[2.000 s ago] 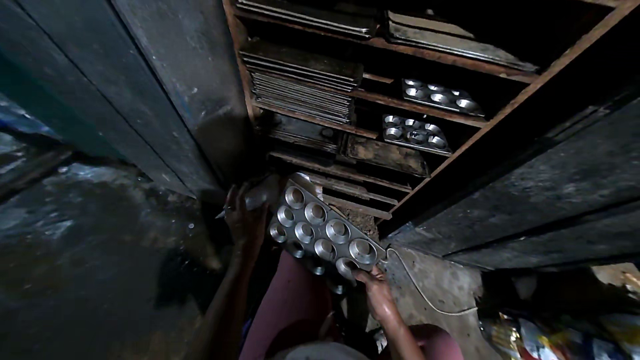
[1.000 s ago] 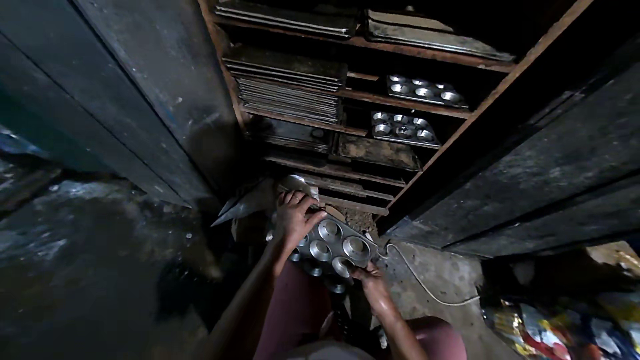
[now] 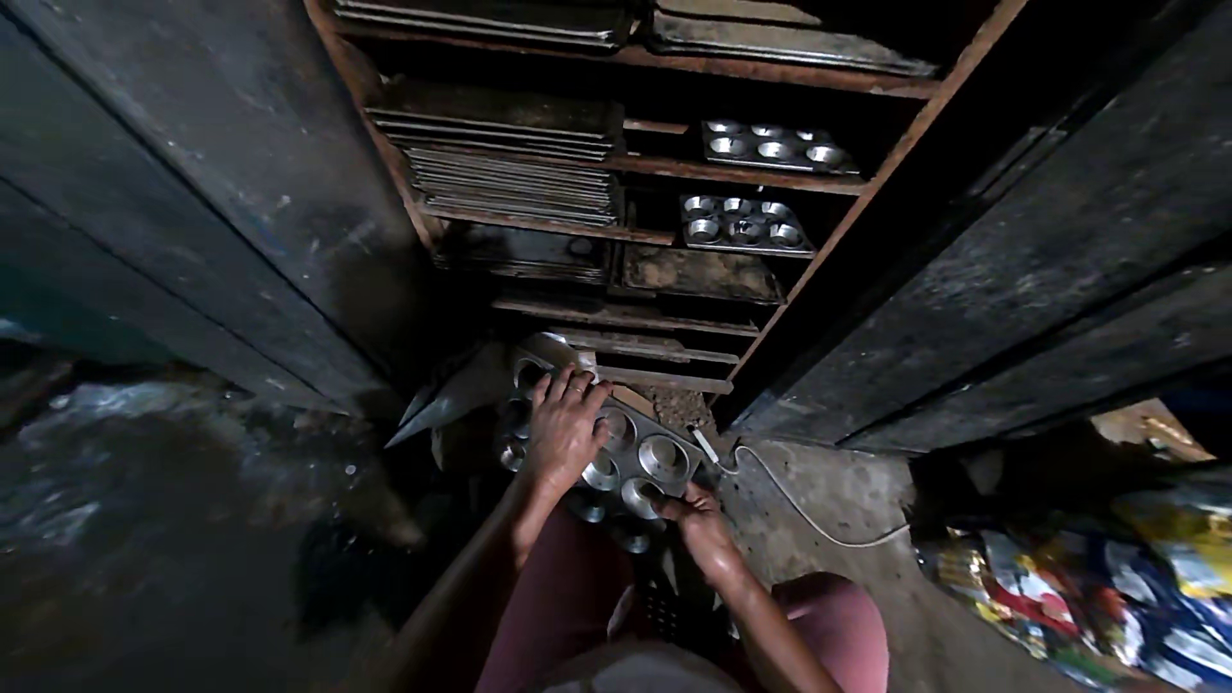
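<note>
A metal muffin tin (image 3: 664, 456) with round cups is tilted above my lap. My right hand (image 3: 701, 527) grips its near right corner, thumb at a cup. Across its upper middle lies my left hand (image 3: 568, 423), fingers spread, palm toward the cups; whether it holds anything under the palm is hidden. Further cups show below and left of that hand, in shadow. Two more muffin tins, one upper (image 3: 775, 149) and one lower (image 3: 746, 229), rest on the right side of the wooden rack.
Flat metal baking trays (image 3: 515, 188) are stacked on the rack's left. A white cable (image 3: 818, 525) curves over the concrete floor. Colourful plastic packaging (image 3: 1088, 587) lies at the lower right. Dark panels (image 3: 1011, 269) flank the rack, and a grey pointed sheet (image 3: 448, 395) stands left of my left hand.
My left hand was left of the muffin tin two seconds ago, then moved right onto it, covering several cups. My right hand keeps its hold on the near right corner.
</note>
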